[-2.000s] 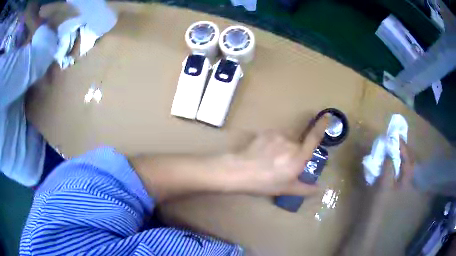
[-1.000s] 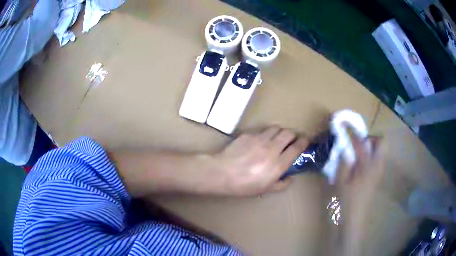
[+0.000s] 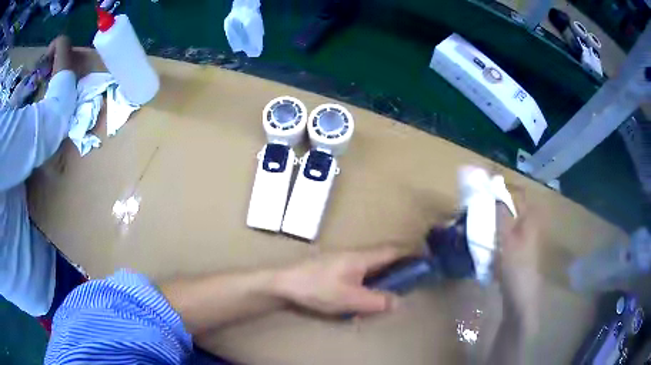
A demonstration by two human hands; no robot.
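A black handheld mini fan point(image 3: 412, 274) is held a little right of centre, blurred. My left hand point(image 3: 338, 282) grips its handle. My right hand point(image 3: 521, 249), blurred, holds a white wiping cloth point(image 3: 481, 217) against the fan's head, which the cloth partly hides. Two white mini fans lie side by side at the centre, heads away from me: a left one point(image 3: 271, 192) and a right one point(image 3: 308, 203). Both show a black display panel.
A white squeeze bottle point(image 3: 128, 63) with a red tip stands at the upper left by crumpled cloths point(image 3: 88, 110). A neighbour's sleeve point(image 3: 32, 135) is at the left. An open white box point(image 3: 485, 84) lies on the green belt. A pale metal upright point(image 3: 589, 121) stands at the right.
The cloth came from the right onto the black fan. My left hand shifted from the fan's head to its handle. The view has tilted, showing the red-tipped bottle and more belt.
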